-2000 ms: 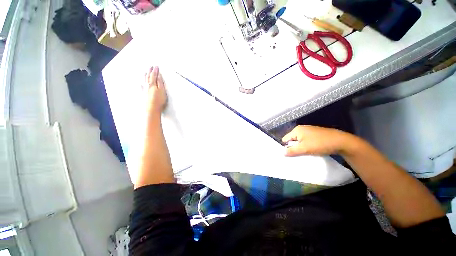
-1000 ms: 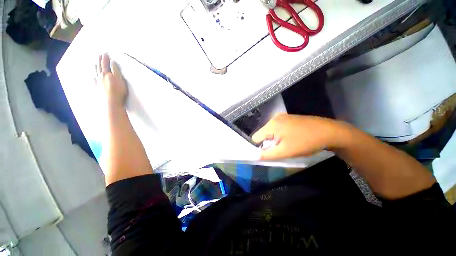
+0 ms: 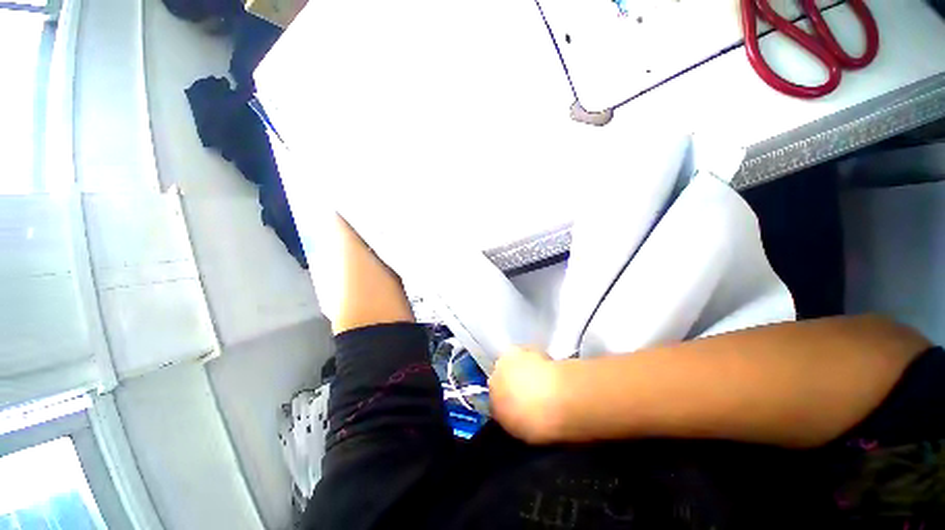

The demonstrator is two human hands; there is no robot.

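The white-backed fabric panel [image 3: 674, 264] lies over the table's front edge, bunched in folds towards my body, with a thin dark line along one fold. My right hand [image 3: 525, 393] is closed on its near edge, low in front of my body, fingers mostly hidden. My left forearm reaches up at the left and goes under the white fabric, so my left hand is hidden. The machine's needle plate [image 3: 653, 47] shows at the top; the needle and presser foot are out of the picture.
Red scissor handles [image 3: 837, 64] lie on the table at the upper right. The ruler-marked table edge [image 3: 850, 133] runs below them. A blue basket [image 3: 463, 422] with white cord is under the fabric by my body. Dark cloth [image 3: 233, 129] hangs at the left.
My right hand has moved left and down towards my body, folding the panel. My left hand, earlier flat on top of the panel, is now covered. The plaid side no longer shows.
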